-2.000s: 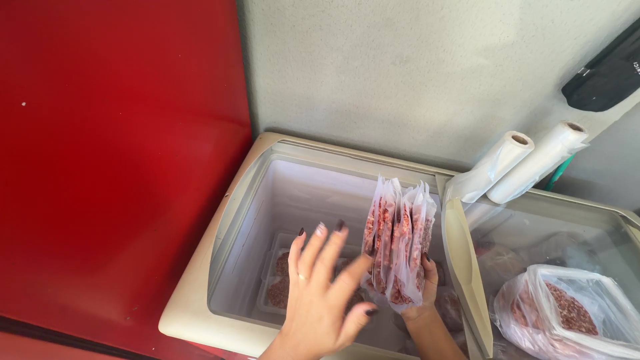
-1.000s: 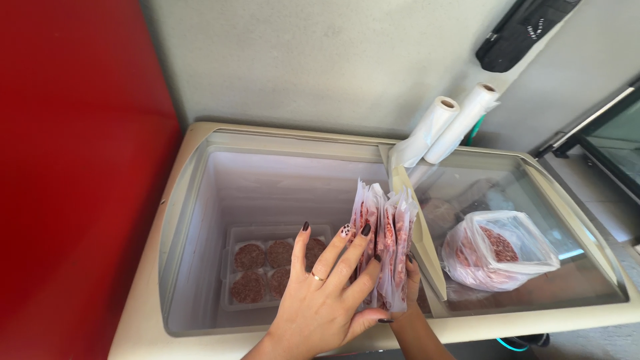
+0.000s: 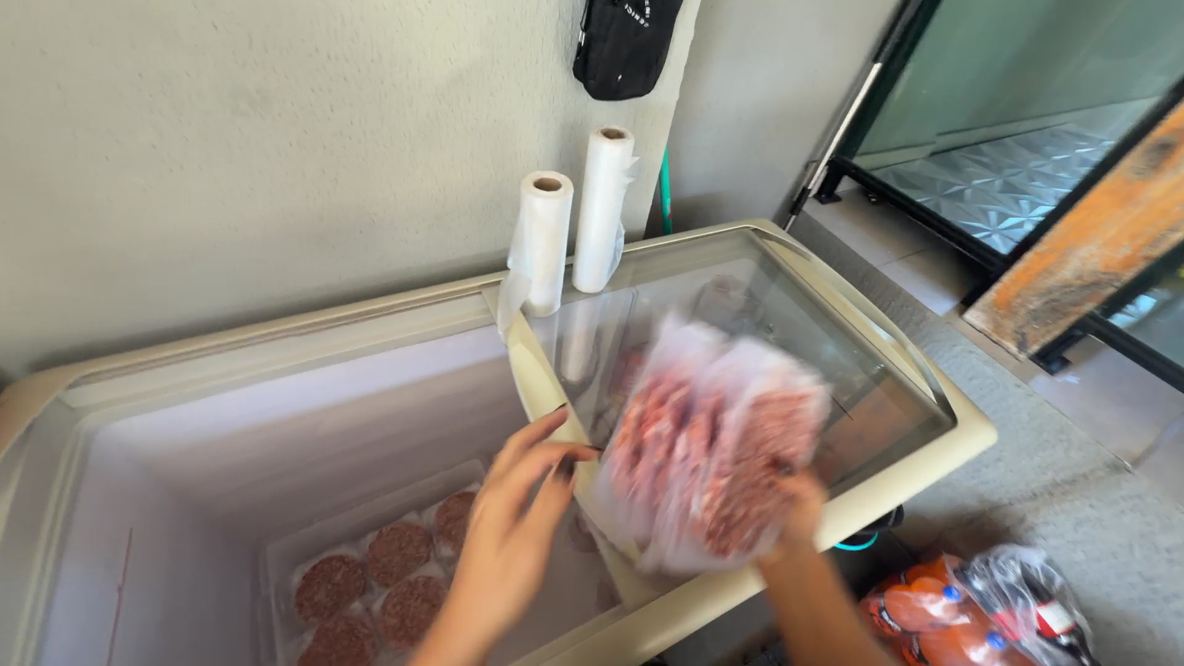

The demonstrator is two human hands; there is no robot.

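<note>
My right hand point(image 3: 797, 509) grips a blurred stack of flat plastic packets of raw minced-meat patties point(image 3: 717, 444) above the frame between the freezer's two halves. To the left of the packets is my left hand point(image 3: 523, 504), its fingers apart and nothing held in them. Below it, inside the chest freezer point(image 3: 166, 462), a clear plastic tray point(image 3: 271, 592) holds several round minced-meat patties point(image 3: 400, 553).
Two rolls of plastic bags point(image 3: 548, 240) stand upright on the freezer's glass lid point(image 3: 684, 268). A black pouch point(image 3: 622, 51) hangs on the wall. Bottles of orange drink point(image 3: 934, 606) lie on the floor at the right, near a glass-panelled frame.
The packets and my right hand have moved right, over the glass lid. My left hand has come away from the packets. The bag of minced meat is no longer seen on the lid. The view has swung right.
</note>
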